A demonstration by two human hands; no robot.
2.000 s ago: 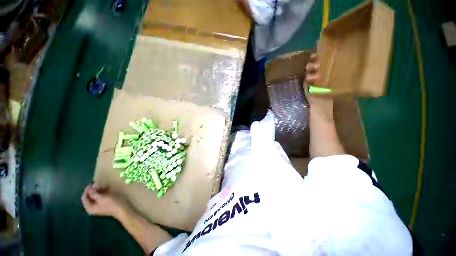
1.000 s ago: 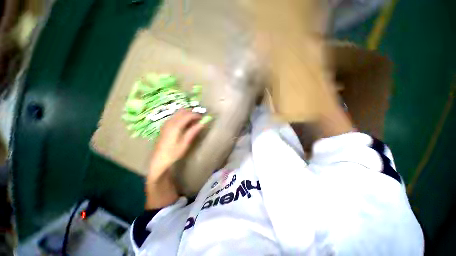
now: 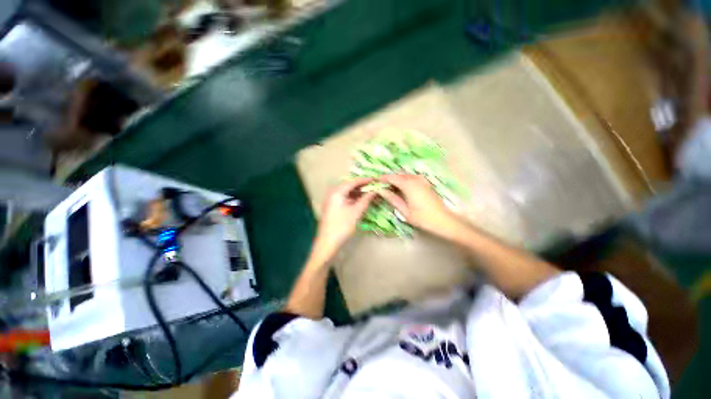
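A pile of green cylindrical batteries (image 3: 421,156) lies on a tan cardboard mat (image 3: 390,277) in front of me. My left hand (image 3: 343,204) and my right hand (image 3: 409,199) meet over the near-left side of the pile. Their fingertips are close together with something small and pale green between them, seemingly a battery. Blur hides which hand grips it and how the fingers close.
A white metal machine (image 3: 148,257) with black cables stands at the left. The green conveyor belt (image 3: 257,101) runs behind the mat. Plastic-covered cardboard (image 3: 522,140) lies right of the pile. Another person's arm (image 3: 698,93) shows blurred at the far right.
The carton has left my right hand, which has come over to the pile beside my left hand. The view has turned left, bringing the white machine fully into the picture.
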